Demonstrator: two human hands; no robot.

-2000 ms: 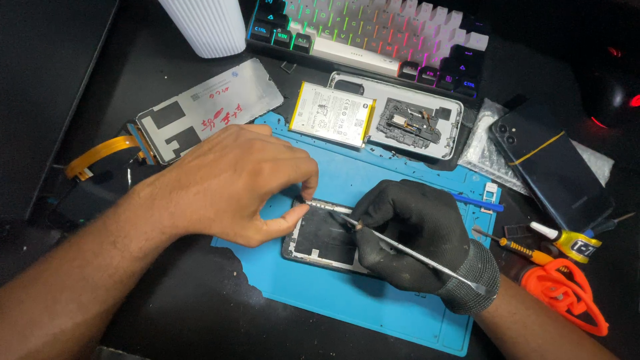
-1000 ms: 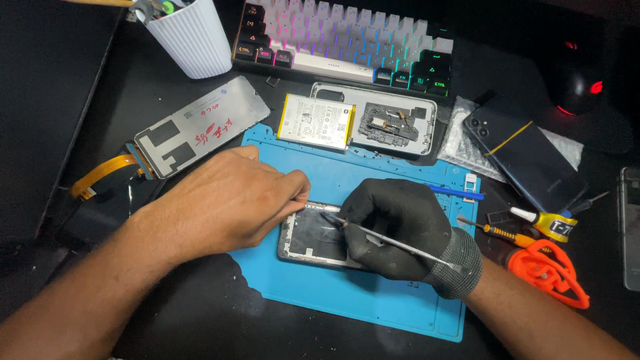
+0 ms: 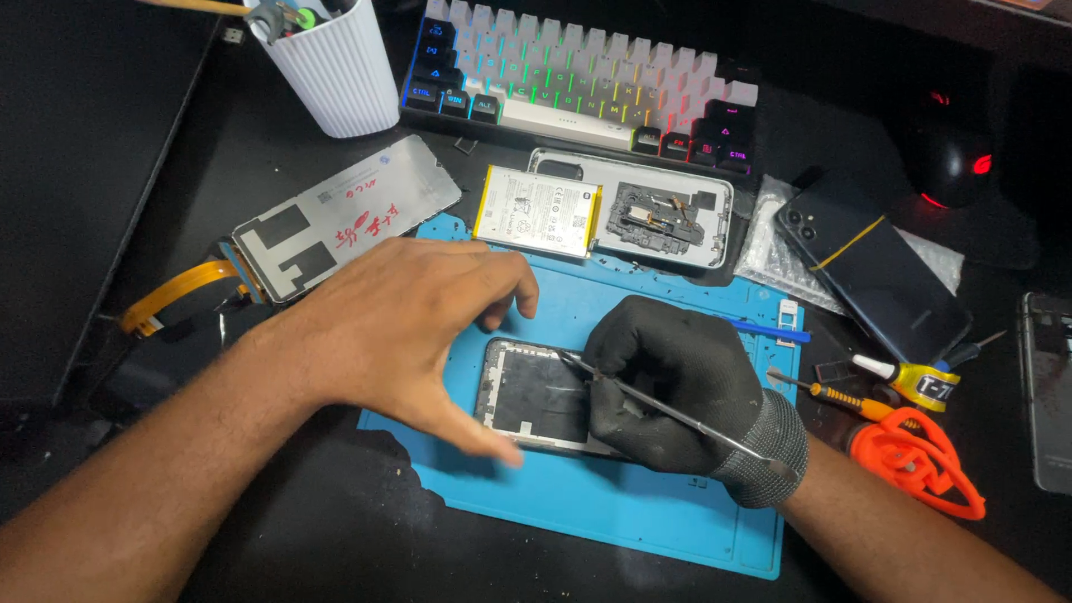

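Note:
On the blue silicone mat (image 3: 586, 532) lies a smartphone frame (image 3: 540, 398), its inner side up, its right end hidden under my right hand. My right hand (image 3: 670, 385), in a black knit glove, grips a thin metal pick tool (image 3: 670, 410); the tool's left tip meets the frame's upper edge. Bare and slightly blurred, my left hand (image 3: 410, 335) hovers at the frame's left end with thumb and fingers spread, holding nothing. Above the frame are a phone battery (image 3: 538, 209) and a back cover (image 3: 712, 209) with dark parts in it.
A display panel (image 3: 360, 209) with an orange flex cable (image 3: 180, 289) lies left. Behind stand a white ribbed cup (image 3: 339, 71) and a lit keyboard (image 3: 578, 84). Right are a banded phone (image 3: 879, 276), a glue bottle (image 3: 913, 383), a screwdriver (image 3: 846, 400), a coiled orange cord (image 3: 917, 465) and a mouse (image 3: 946, 159).
My left hand has come off the frame's upper left edge, and its thumb and fingers have spread apart. My right hand still has the metal tool at the frame.

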